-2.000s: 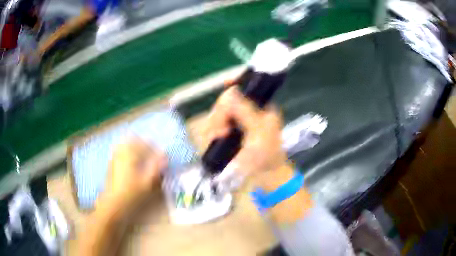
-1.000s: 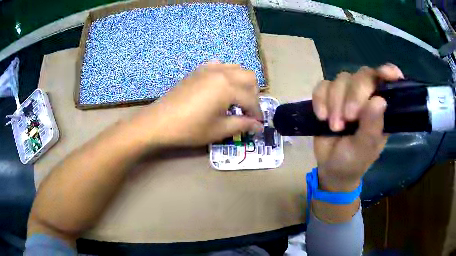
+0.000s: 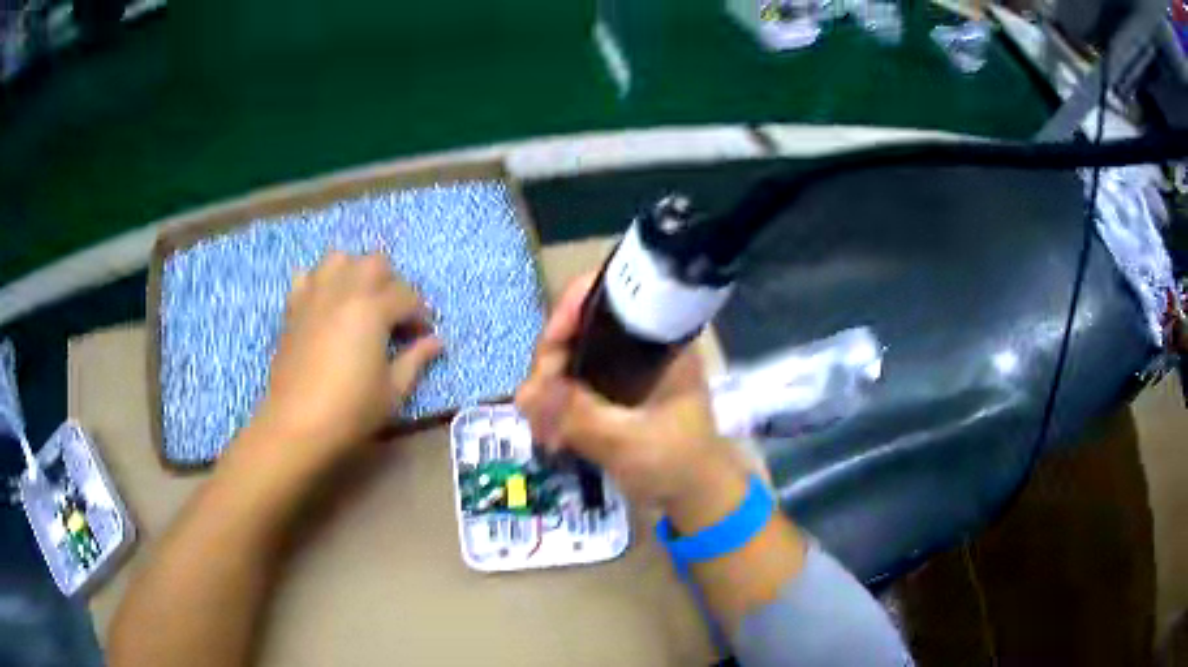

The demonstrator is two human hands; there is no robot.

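Note:
My right hand (image 3: pixel 625 424), with a blue wrist strap (image 3: pixel 719 524), is closed around the black electric screwdriver (image 3: pixel 638 306), held upright over the right part of an open white socket housing (image 3: pixel 547 545). The bit tip is hidden. A green circuit board (image 3: pixel 493 487) with a yellow block lies inside the housing. My left hand (image 3: pixel 345 332) is over the screw tray (image 3: pixel 476 280), fingers bent down with thumb and forefinger apart. Whether it holds a screw cannot be seen.
A second open housing (image 3: pixel 98 532) lies at the left edge of the cardboard mat (image 3: pixel 430 586). A bagged bundle (image 3: pixel 808 378) lies right on the dark bench (image 3: pixel 938 313). The screwdriver cable (image 3: pixel 912 156) runs off right. Bagged pieces (image 3: pixel 788 24) sit on the green belt (image 3: pixel 391 78).
My left hand has moved from the housing to the screw tray. The screwdriver has swung from lying sideways to upright over the housing. The view has shifted, showing more belt.

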